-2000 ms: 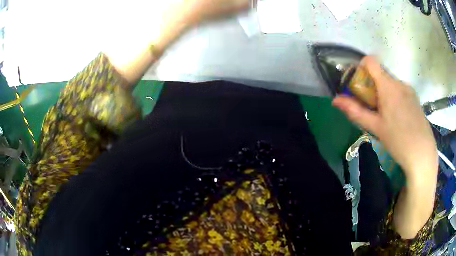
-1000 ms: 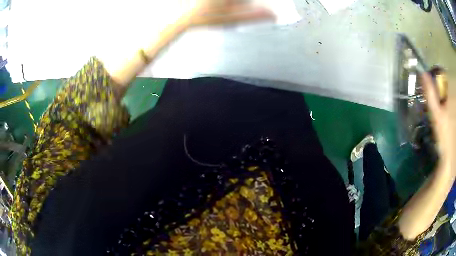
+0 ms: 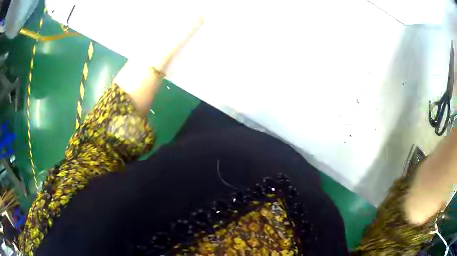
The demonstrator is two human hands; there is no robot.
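My left forearm (image 3: 148,90) reaches over the white table cover (image 3: 280,75). My left hand is washed out against the bright white, so its fingers and anything in them cannot be made out. My right forearm (image 3: 431,185) is at the right edge, and the hand is cut off by the picture's rim. The iron is not visible. A white fabric piece (image 3: 426,10) shows by a thin edge line at the upper right; other piece edges are lost in the glare.
Black-handled scissors (image 3: 441,110) lie on the table at the right. A metal plate (image 3: 413,159) is partly hidden behind my right forearm. A green floor (image 3: 60,85) with yellow-black tape is at the left. A dark thin line (image 3: 70,17) is near the table's left end.
The view has turned, so the table edge now slants down to the right and the scissors show fully. The right hand and the iron it held have gone out of the picture at the right.
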